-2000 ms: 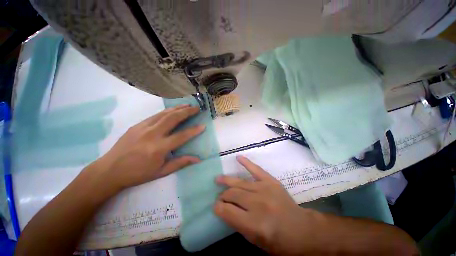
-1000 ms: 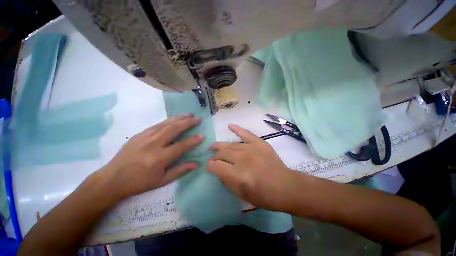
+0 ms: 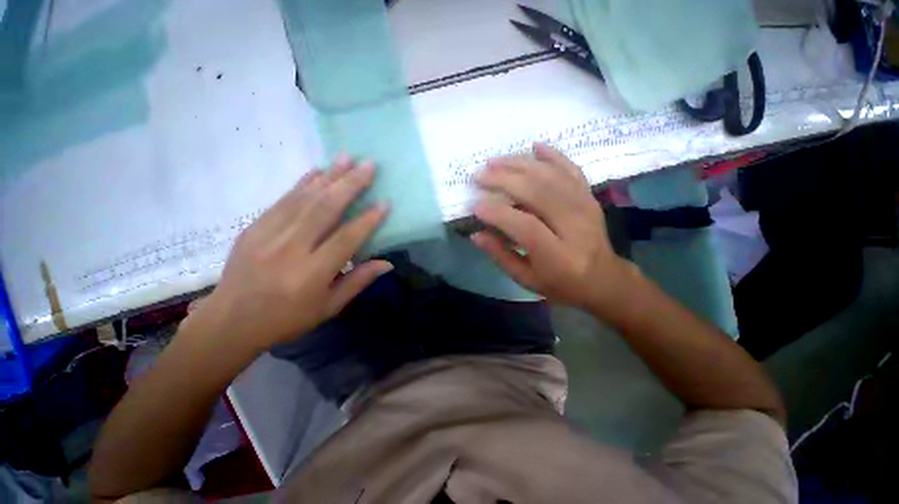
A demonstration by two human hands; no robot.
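Observation:
A pale mint-green fabric strip (image 3: 380, 148) lies on the white table from the top edge of the view down over the table's front edge. Its lower end hangs toward my lap. My left hand (image 3: 301, 251) rests on the strip's left side near the table edge, fingertips on the cloth. My right hand (image 3: 542, 221) is to the right of the strip over the table edge, slightly blurred, fingers bent and apart, with nothing seen in it. The needle area is out of view.
Dark pointed blades (image 3: 557, 39) and black scissor handles (image 3: 734, 98) stick out from a green fabric stack (image 3: 670, 44) at the upper right. Laid-out green strips (image 3: 89, 84) are at the upper left. Green pieces (image 3: 690, 276) hang below the table at right. A printed scale (image 3: 168, 251) runs along the edge.
The view has tilted down, so the machine head is out of the picture and my lap shows. Both hands have moved toward the table's front edge. My right hand has moved right, off the strip.

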